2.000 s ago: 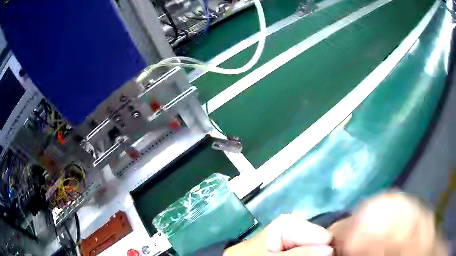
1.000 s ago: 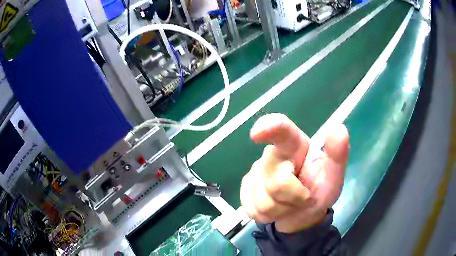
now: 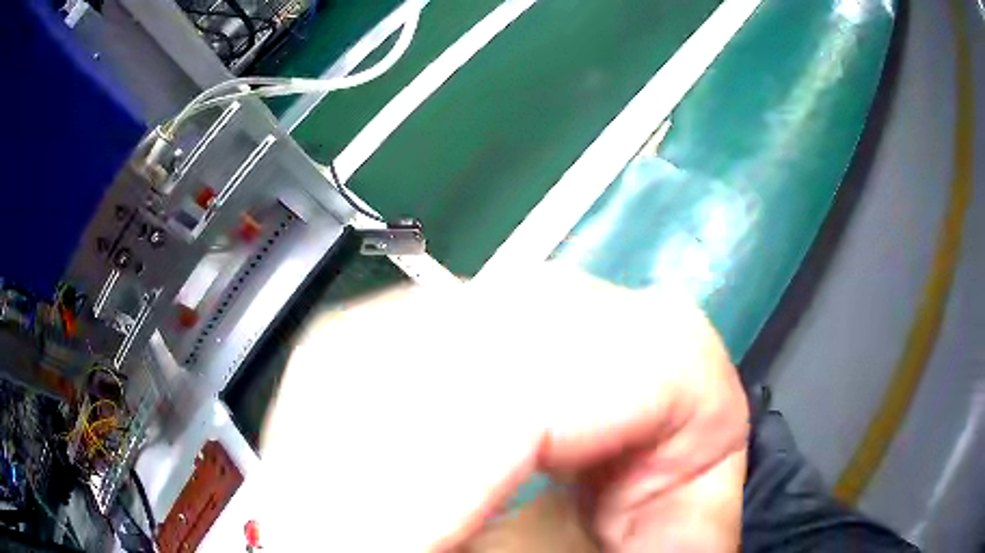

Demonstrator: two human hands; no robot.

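My right hand (image 3: 518, 400) is large, close and overexposed across the lower middle, with its dark sleeve at the lower right. Its fingers look bent, but their tips and anything in them cannot be made out. A darker patch of skin shows below it at the bottom edge; I cannot tell whether it is my left hand. The hand covers most of the dark green recess beside the white machine base (image 3: 292, 292). The teal bench edge (image 3: 799, 162) lies beyond it to the right.
A green conveyor (image 3: 508, 130) runs between white rails at the top. A silver bracket (image 3: 394, 239) sits at the rail corner. On the left are a fixture, a blue panel (image 3: 54, 140), white tubing (image 3: 313, 84), wiring, a red-brown bar (image 3: 202, 497) and a red button (image 3: 252, 534). Grey floor lies right.
The view has shifted, and the fixture and conveyor sit higher and further left in it. The raised hand with spread fingers now appears lower, much larger and with fingers bent.
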